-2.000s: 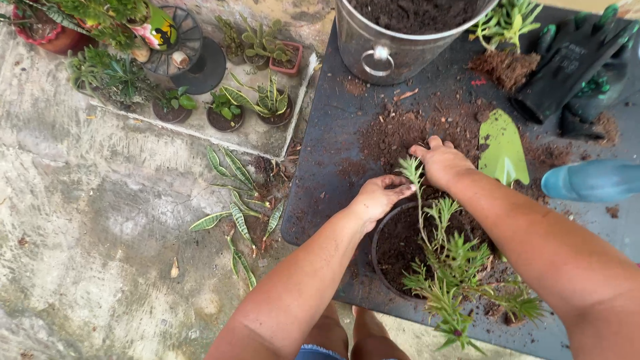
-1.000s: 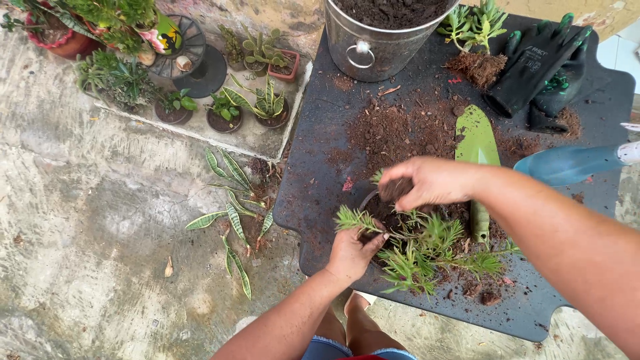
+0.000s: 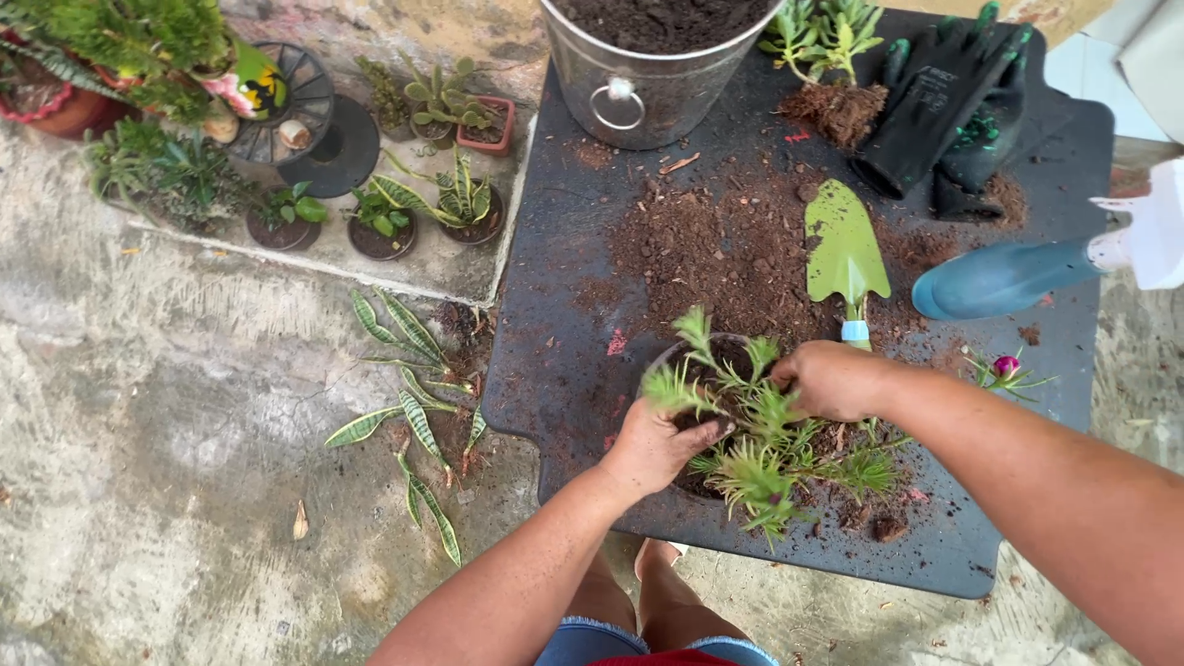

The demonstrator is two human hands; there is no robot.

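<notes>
A feathery green plant (image 3: 763, 444) stands in a round pot (image 3: 659, 365) near the front edge of the dark table and spills over its right side. My left hand (image 3: 655, 444) is at the pot's left rim, thumb and fingers among the stems; whether it grips them is unclear. Against the plant's right side is my right hand (image 3: 832, 381), its fingertips hidden in the foliage. Just above that hand lies a green trowel (image 3: 844, 242), its handle partly covered by the hand. Loose soil (image 3: 712, 254) is spread behind the pot.
A metal bucket of soil (image 3: 652, 92) stands at the back. Behind the trowel are an uprooted succulent (image 3: 832, 102) and black gloves (image 3: 934, 111); a blue spray bottle (image 3: 1008, 277) lies to the right. Variegated leaf cuttings (image 3: 416, 416) and small potted plants (image 3: 379, 227) are on the left.
A second ago my right hand was over the pot with a dark clump of soil; now it is at the plant's right side and that clump no longer shows.
</notes>
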